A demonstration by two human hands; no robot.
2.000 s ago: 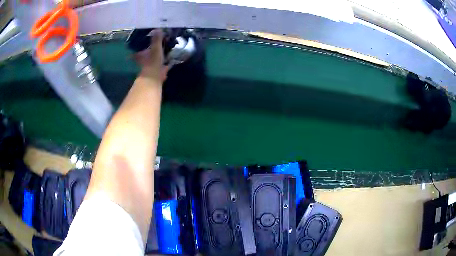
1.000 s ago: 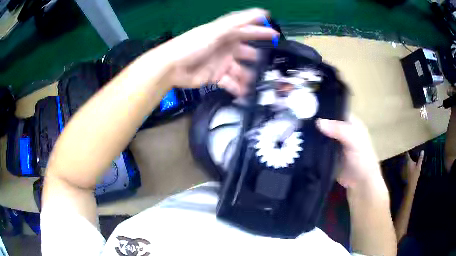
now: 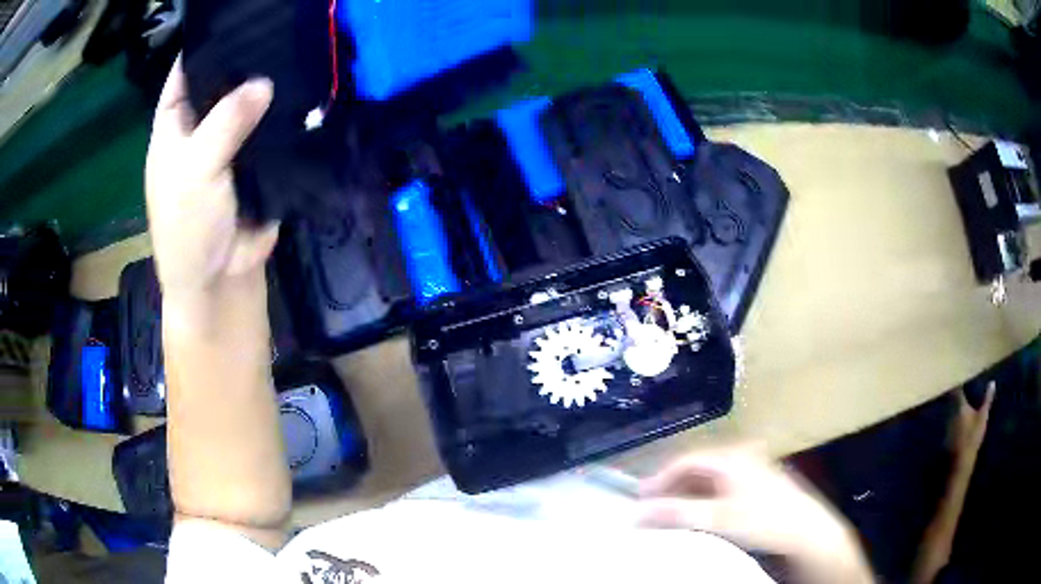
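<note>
My left hand holds up a black bottom cover with its inner face showing. A bright blue battery pack and a thin red wire with a small white plug are on it. The open black housing lies on the bench in front of me, tilted slightly, with a white gear, a smooth white round part and thin wires inside. My right hand is blurred below the housing's near edge, apart from it, with nothing visible in it.
More black covers, some with blue packs, lie overlapping behind the housing, up to a tilted cover. A grey and black unit is at the left. The green belt runs behind. A small black box and another person's hand are at the right.
The housing, held in my right hand a second ago, now lies on the bench, turned sideways. My right hand has let go. My left hand has moved left and taken hold of a cover.
</note>
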